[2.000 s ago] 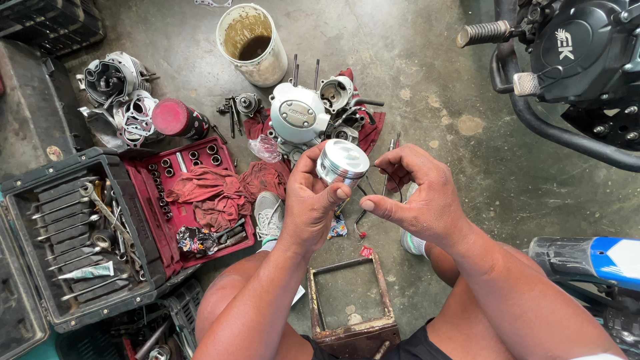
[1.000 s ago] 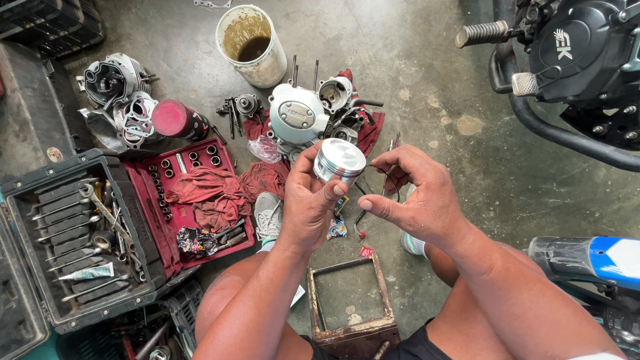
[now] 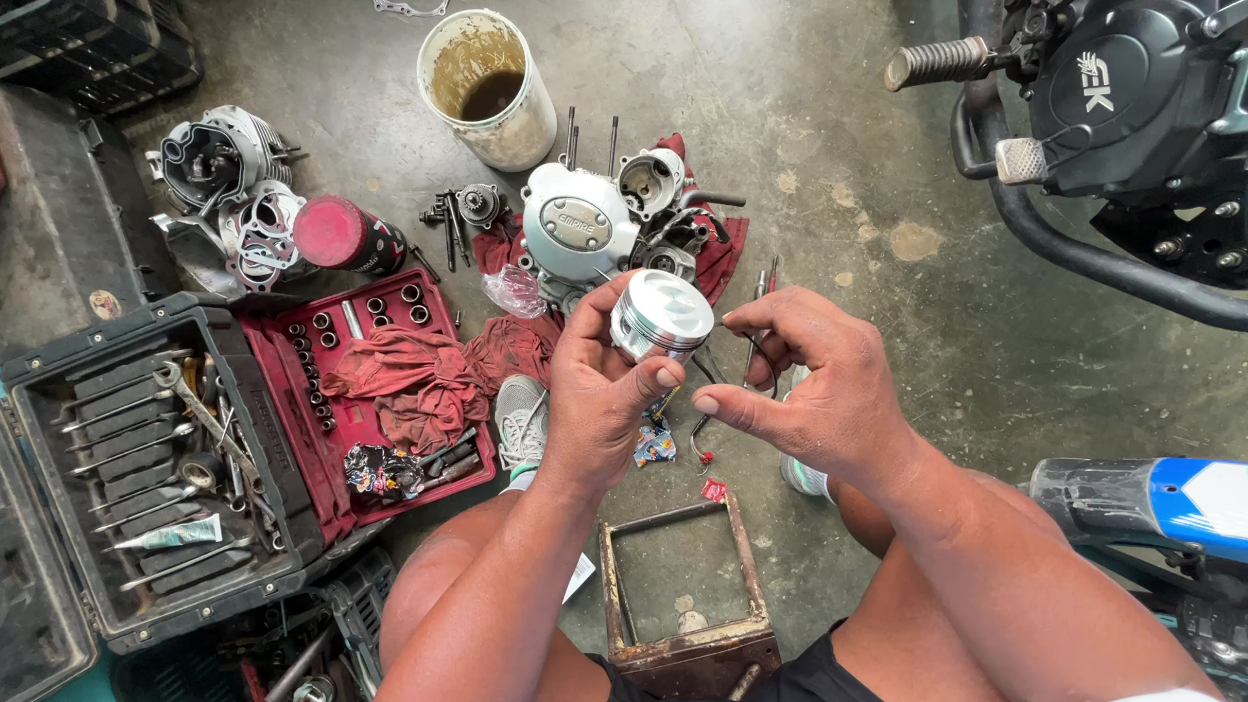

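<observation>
My left hand (image 3: 606, 390) holds a shiny metal engine piston (image 3: 665, 310) with its crown tilted up toward me; ring grooves show around its upper side. To its right, my right hand (image 3: 814, 370) pinches a thin dark curved piece, which looks like a piston ring (image 3: 773, 361), between its fingers. Its thumb points at the piston and does not touch it. Past the piston, a motorcycle engine crankcase with a silver cover (image 3: 577, 226) and upright studs rests on red cloth (image 3: 720, 263).
A bucket of dark liquid (image 3: 487, 117) stands beyond the crankcase. At left are a toolbox (image 3: 210, 468), a red socket tray (image 3: 336, 429) with rags, and engine parts (image 3: 229, 166). A rusty metal frame (image 3: 682, 639) lies between my legs. A motorcycle engine (image 3: 1121, 107) is at upper right.
The piston has tilted a little in my left hand, its crown turned somewhat. The right hand has stayed beside it with the thin piece.
</observation>
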